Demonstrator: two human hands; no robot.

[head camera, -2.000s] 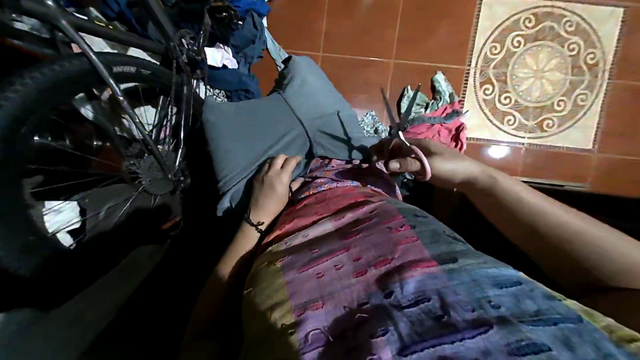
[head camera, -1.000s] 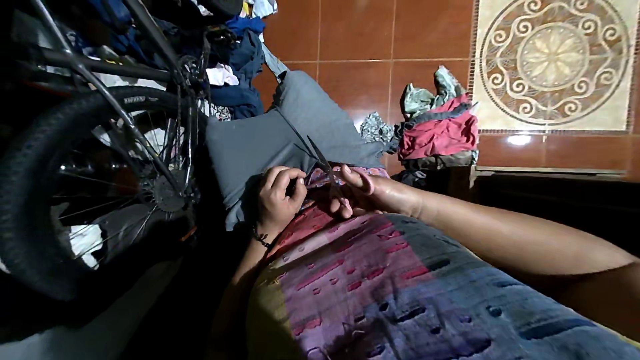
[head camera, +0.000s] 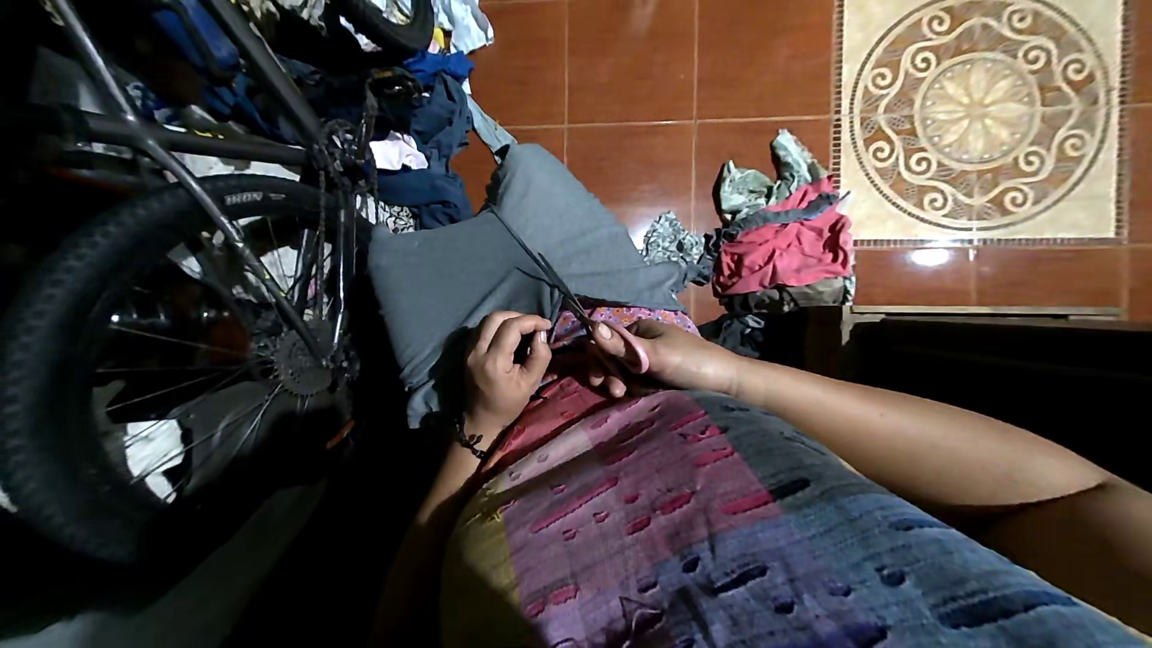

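My right hand [head camera: 661, 355] holds a pair of scissors [head camera: 560, 286] by its pink handles. The blades point up and to the left over grey cloth [head camera: 549, 225] that lies across the lap. Close to the scissors, my left hand [head camera: 507, 364] has its fingers bent and the thumb near the index finger; whether something thin is pinched there cannot be told. Patterned pink cloth [head camera: 661, 317] shows just behind the hands. Below them spreads a patchwork garment [head camera: 648, 504] in pink, purple and blue.
A bicycle wheel [head camera: 67, 432] and frame stand at the left. Behind are heaped dark clothes [head camera: 436, 135]. On the tiled floor [head camera: 630, 171], right of the grey cloth, lies a pile of red and grey cloth [head camera: 787, 247]. A dark wooden edge [head camera: 981, 315] runs at the right.
Two seconds ago the scissors stood wide apart, farther right of my left hand. My right hand has since moved left, close to my left hand, and the blades are nearer together.
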